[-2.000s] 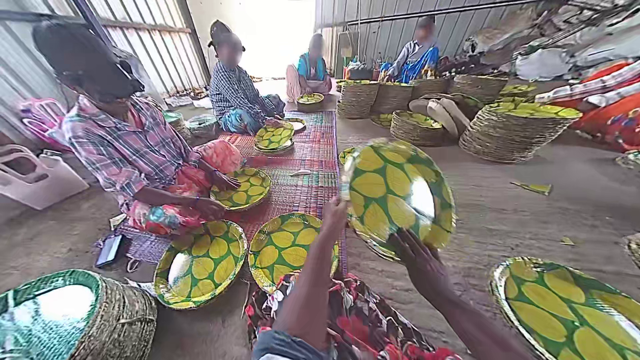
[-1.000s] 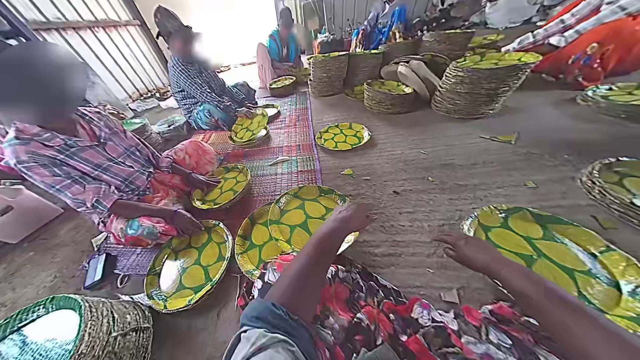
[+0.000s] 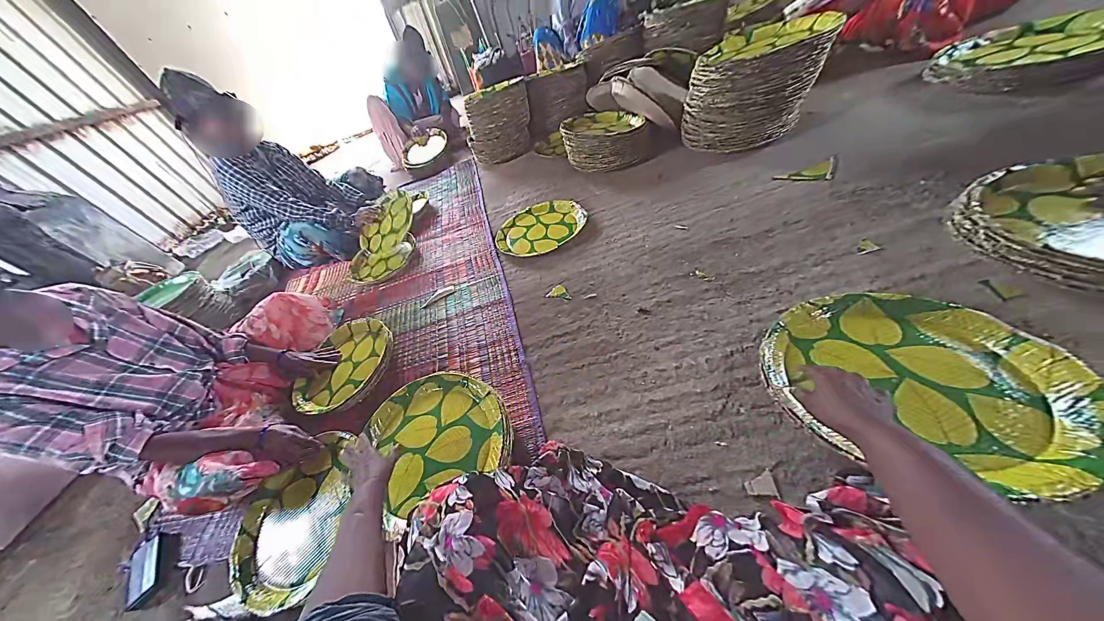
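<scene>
My left hand (image 3: 369, 461) is at the left edge of a round leaf-patterned plate (image 3: 448, 440) beside my lap; whether its fingers grip the rim I cannot tell. A shiny plate (image 3: 297, 526) lies just left of that hand, partly behind my forearm. My right hand (image 3: 841, 397) rests over the left part of a large leaf-patterned plate (image 3: 983, 392) on the floor at the right; its fingertips are blurred. One more such plate (image 3: 542, 228) lies flat on the floor ahead, near the mat's edge.
A co-worker in a plaid shirt (image 3: 112, 371) sits close at left, holding a leaf-patterned plate (image 3: 345, 366). Others sit beyond along the woven mat (image 3: 466, 319). Tall plate stacks (image 3: 750, 90) stand at the back; another stack (image 3: 1035, 216) is at right. A phone (image 3: 143, 569) lies lower left.
The plate I held up two seconds ago is out of my hands. My left hand has moved left across the near plate, and my right hand has moved onto the large plate at right.
</scene>
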